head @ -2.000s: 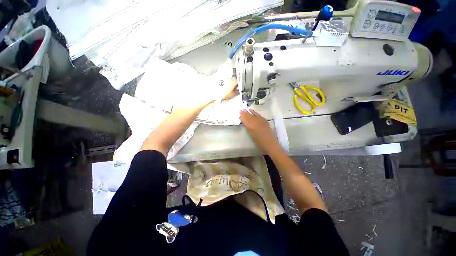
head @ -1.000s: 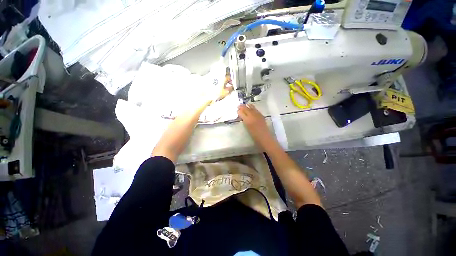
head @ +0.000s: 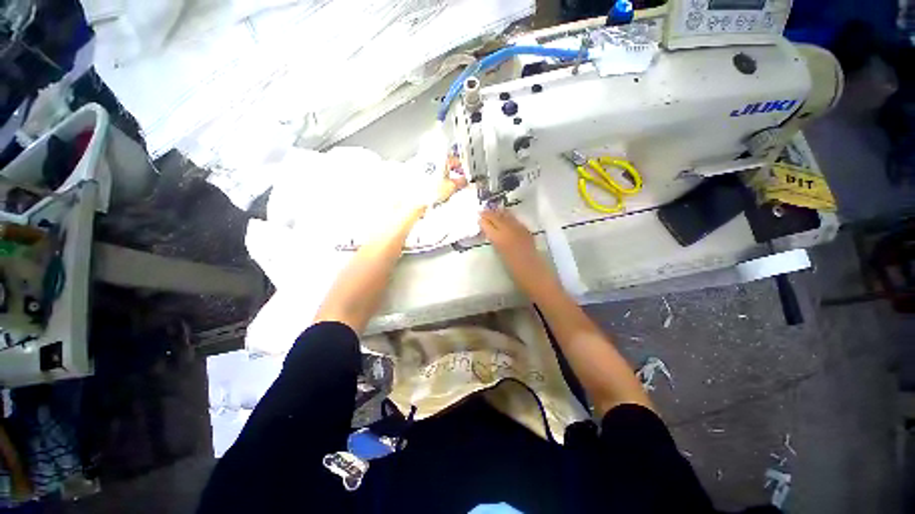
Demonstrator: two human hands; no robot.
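A white garment piece [head: 341, 191] lies bunched on the table left of the needle and hangs over the front edge. The white sewing machine [head: 642, 125] stands over its right end, with the presser foot [head: 492, 193] at the cloth's edge. My left hand [head: 448, 183] rests on the cloth just left of the needle area, its fingers partly hidden by cloth and the machine head. My right hand [head: 502, 227] is at the cloth's edge just in front of the presser foot, fingertips on the cloth. Yellow-handled scissors [head: 608, 184] lie below the machine arm.
A large layered white pile [head: 251, 70] lies behind and left. A blue hose [head: 502, 60] curves behind the needle end. A black phone [head: 702, 213] and yellow label [head: 798, 185] are at right. A white strip [head: 563, 259] crosses the front edge. A white bin [head: 110, 151] stands at far left.
The view has shifted a little. The cloth at left is more bunched and covers more of the front edge than before. Both hands stay near the needle.
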